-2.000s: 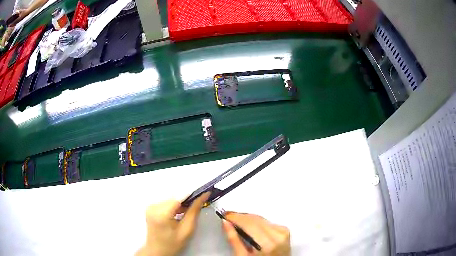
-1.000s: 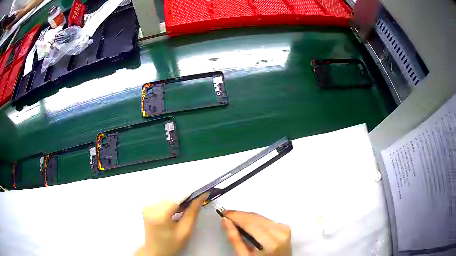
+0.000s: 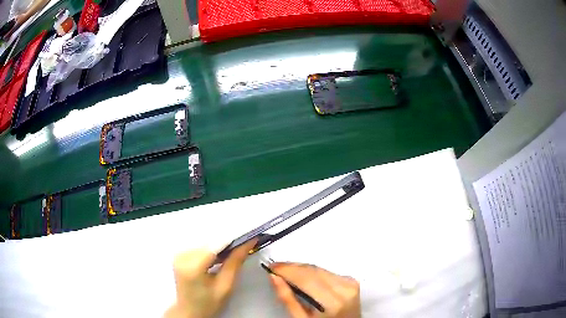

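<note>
A black phone middle frame (image 3: 291, 214) is held tilted above the white foam mat (image 3: 397, 236), its far end up to the right. My left hand (image 3: 208, 279) grips its near end between thumb and fingers. A small orange-yellow bit shows at that end beside the fingertips. My right hand (image 3: 316, 289) holds a slim dark pick or tweezers (image 3: 295, 289) like a pen. Its pale tip is close to the frame's near end; whether it touches cannot be told.
Several middle frames lie on the green conveyor belt (image 3: 267, 149), one farther right (image 3: 357, 93). Beyond are a red tray (image 3: 310, 15) and a black tray (image 3: 133, 53) with a crumpled clear bag (image 3: 80, 53). A printed sheet (image 3: 527, 217) is at the right.
Frames on the belt have shifted left, and one has come in from the right. The held frame and both hands have barely moved.
</note>
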